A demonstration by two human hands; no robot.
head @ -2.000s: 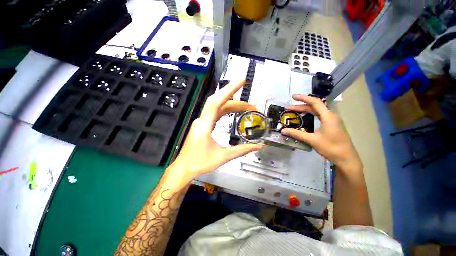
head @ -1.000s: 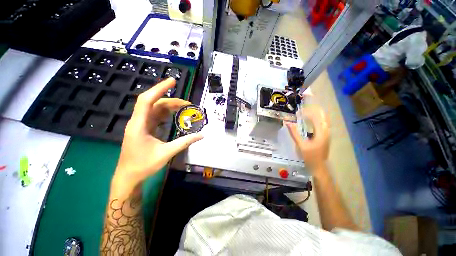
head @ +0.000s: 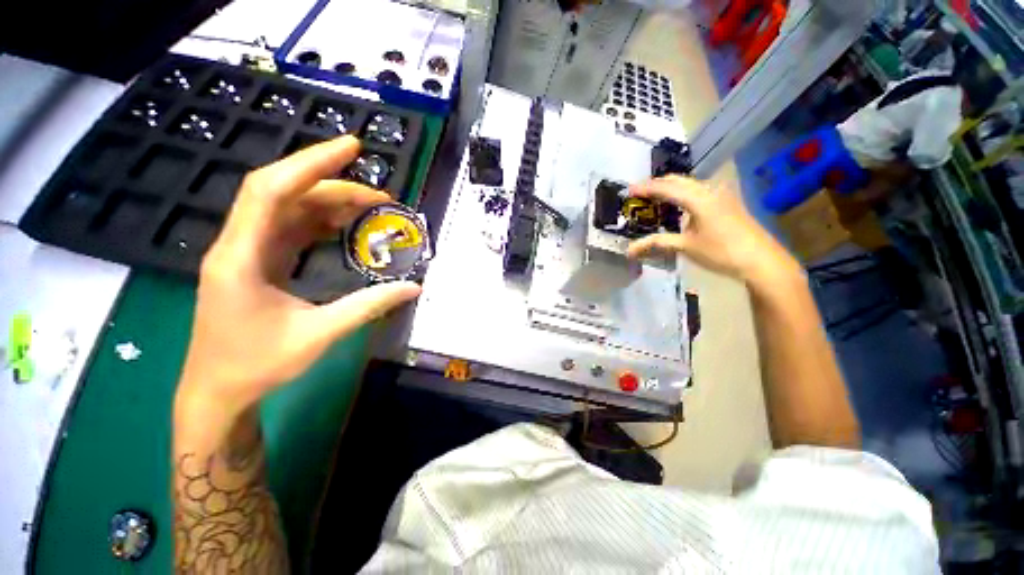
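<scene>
My left hand [head: 281,270] holds a round unit [head: 387,242] with a yellow inside and silver-black rim between thumb and fingers, in the air beside the foam tray. My right hand [head: 702,230] is at the fixture [head: 612,213] on the white machine [head: 472,315]. Its thumb and fingers are around a second yellow-centred unit [head: 642,211] that sits in the black holder. The fingertips partly cover this unit; whether they grip it cannot be told.
A black foam tray [head: 124,208] with silver parts in its far pockets lies left. Beyond it is a blue-edged tray [head: 365,84]. A silver-faced unit [head: 131,535] lies on the green mat [head: 146,421]. A red button [head: 629,383] is on the machine's front edge. A person bends over at far right.
My left hand has carried its unit left, away from the fixture towards the foam tray. My right hand drew back from the fixture, then returned to the unit there. The view has shifted.
</scene>
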